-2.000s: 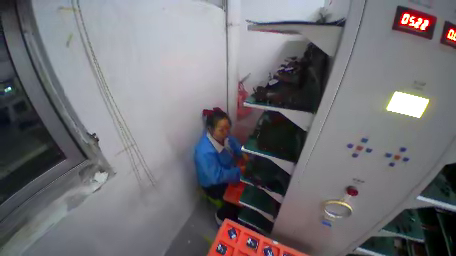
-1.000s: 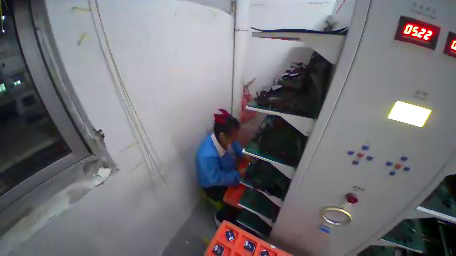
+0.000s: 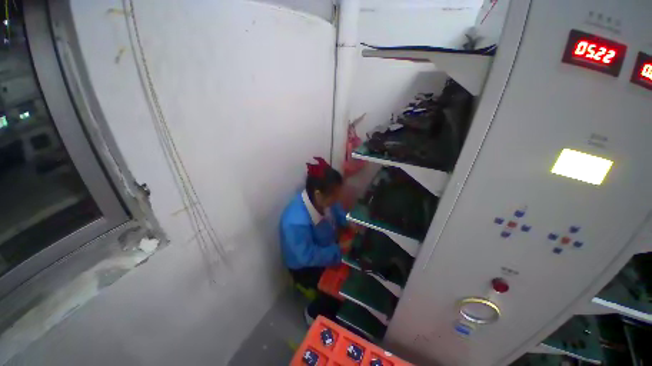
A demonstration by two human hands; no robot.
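Observation:
An orange-red compartment tray [image 3: 339,344] shows at the bottom edge of the view, cut off by the frame. Several small dark square units lie in its cells, one per cell; one unit [image 3: 354,350] is near the middle of the visible part. Neither of my hands is in view, so I cannot tell whether anything holds the tray.
A rack control panel [image 3: 529,286] stands at the right. Tiered green shelves [image 3: 389,207] with dark items extend left of it. A person in blue [image 3: 304,239] sits low by the wall, beside an orange-red tray [image 3: 333,280]. A window [image 3: 43,157] is at the left.
Since the first frame, the person in blue has lowered their head toward the shelves, and my view has shifted slightly. The near tray sits slightly further left in the picture.

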